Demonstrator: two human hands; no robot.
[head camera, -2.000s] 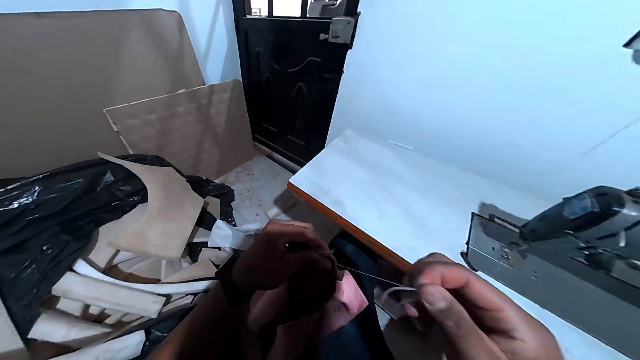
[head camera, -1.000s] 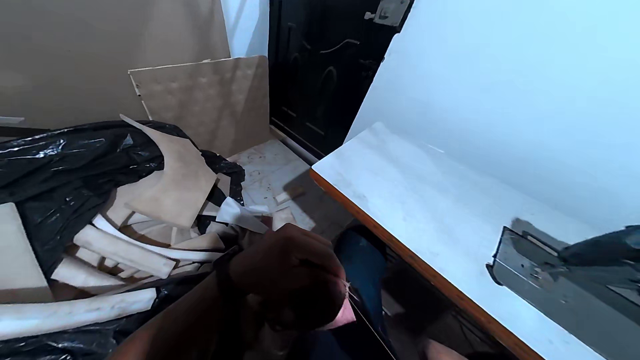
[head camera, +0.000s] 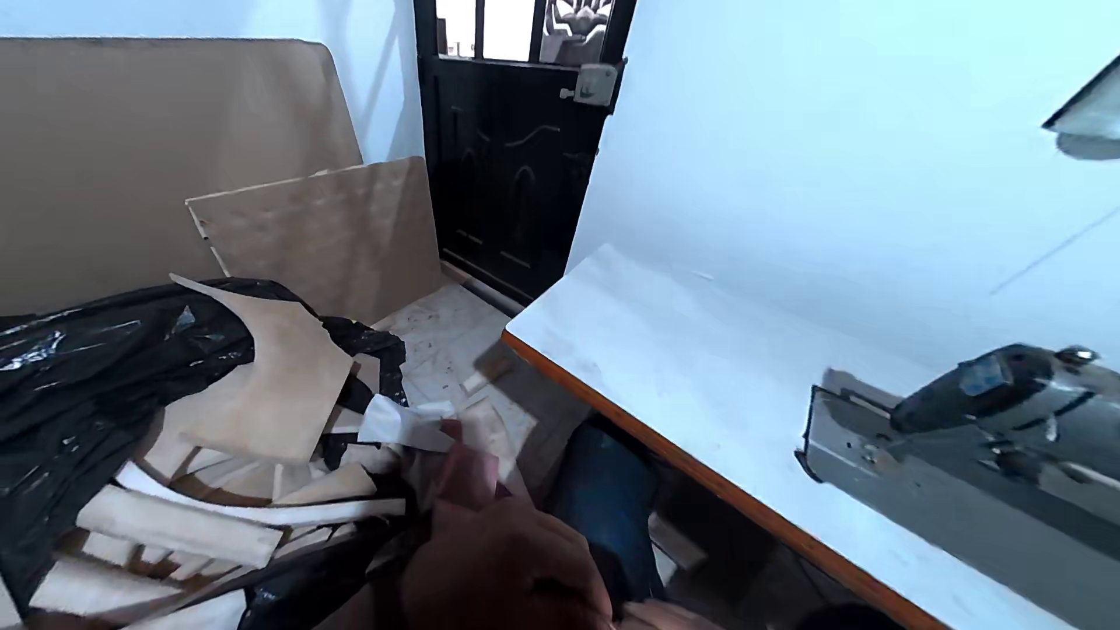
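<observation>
My left hand (head camera: 512, 564) is low in the middle of the view, its fingers curled around a piece of pink material (head camera: 468, 477) that sticks up beyond it. At the bottom edge, close against the left, a small part of my right hand (head camera: 661, 615) shows; the rest is cut off, so what it holds cannot be told. No thread can be made out between the hands at this moment. My leg in blue jeans (head camera: 604, 499) is just to the right of the left hand.
Cut offcuts (head camera: 289, 376) lie heaped in a black plastic bag (head camera: 79, 385) at the left. A white table (head camera: 665, 350) with a wooden edge carries a sewing machine (head camera: 1015, 402) on the right. Brown boards (head camera: 341, 236) lean beside a black door (head camera: 516, 166).
Two seconds ago my right hand was right of the left with a thin thread stretched between them; now it is mostly below the view, close to the left. The pink material now points up and left.
</observation>
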